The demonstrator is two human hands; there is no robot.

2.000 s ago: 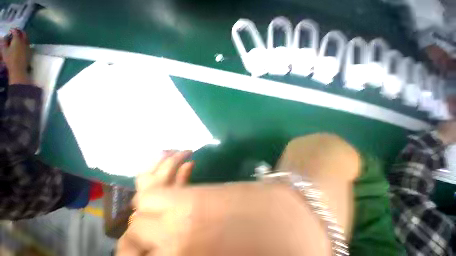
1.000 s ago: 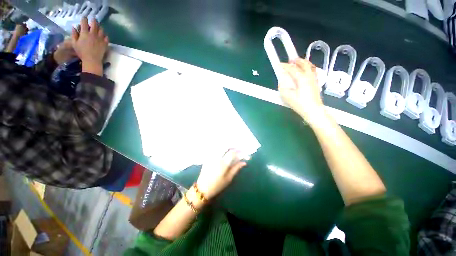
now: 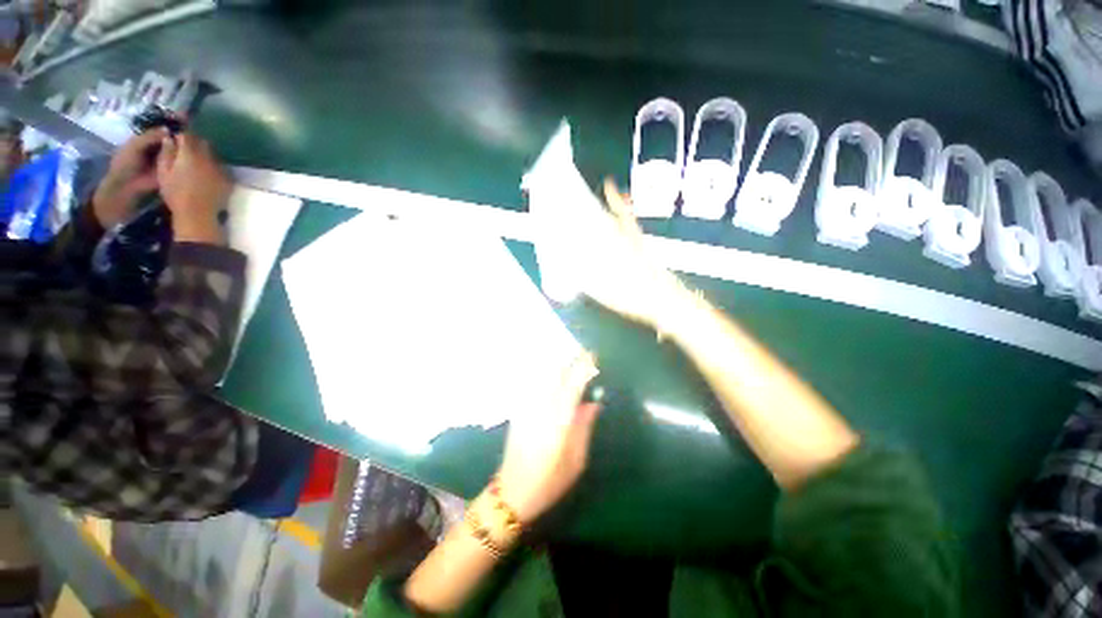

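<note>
My right hand (image 3: 628,272) is at the white strip and holds a white wrapped unit (image 3: 564,217), whose pointed loose end stands up past the strip. Glare hides the unit inside and part of the fingers. My left hand (image 3: 550,441) lies at the lower right edge of the stack of white wrapping sheets (image 3: 411,326), fingers near its corner. Whether it grips a sheet cannot be told. The stack is glaring white on the green surface. Bare white units (image 3: 711,169) with open loops stand in a row beyond the strip, right of my right hand.
The white strip (image 3: 846,285) crosses the green worktop. On the left, a neighbour in a plaid shirt (image 3: 133,374) handles small dark items beside a pale sheet (image 3: 256,242) and a blue bag (image 3: 36,193). A plaid sleeve (image 3: 1063,519) shows at right. A carton (image 3: 375,531) is below the table edge.
My right hand has left the bare unit and moved left along the strip, now holding a white wrapped one. My left hand stays by the stack. The neighbour's hands have drawn together over dark items.
</note>
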